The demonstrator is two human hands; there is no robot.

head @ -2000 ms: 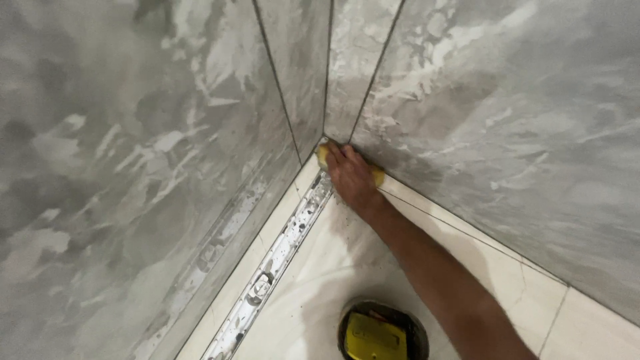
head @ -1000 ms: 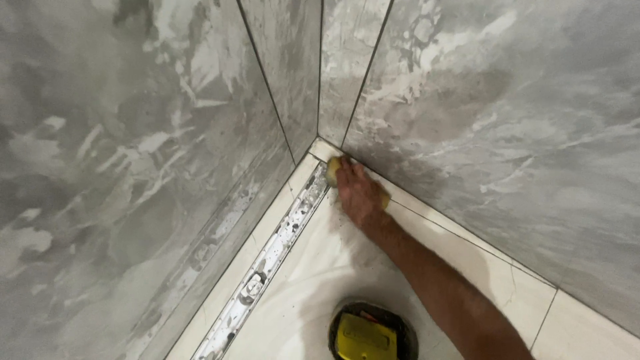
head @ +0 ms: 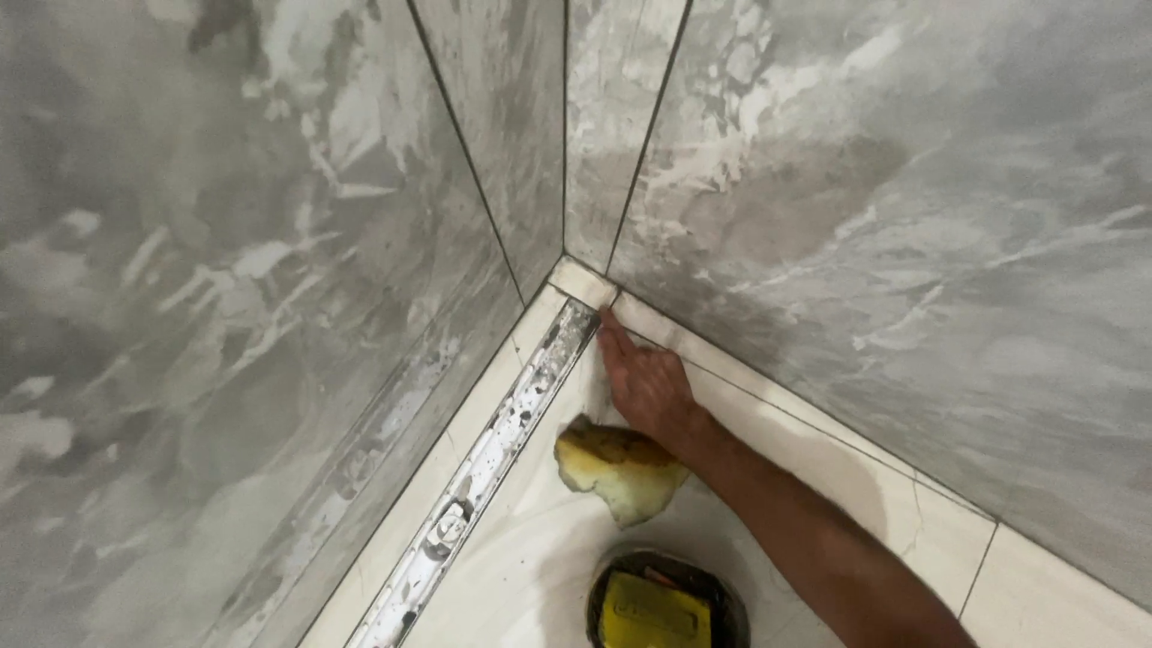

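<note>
My right hand (head: 650, 378) reaches in from the lower right and points a finger at the floor tile joint beside the upper end of a metal linear drain channel (head: 495, 459). It holds nothing. Just below the hand, a worn yellow sponge (head: 621, 472) lies on the pale floor tile, partly behind the wrist. Nearer me, a round dark bucket (head: 733, 598) has a yellow block-like thing (head: 655, 614) in it. My left hand is outside the view.
Grey marbled wall tiles (head: 225, 270) meet another tiled wall (head: 945, 225) at the corner. A narrow cream tile strip (head: 810, 423) runs along the right wall's foot. The drain channel lies near the left wall and is speckled with dark spots.
My right hand held the sponge against the floor near the corner; it has let go of it. The sponge now lies below the hand, and a finger touches the joint.
</note>
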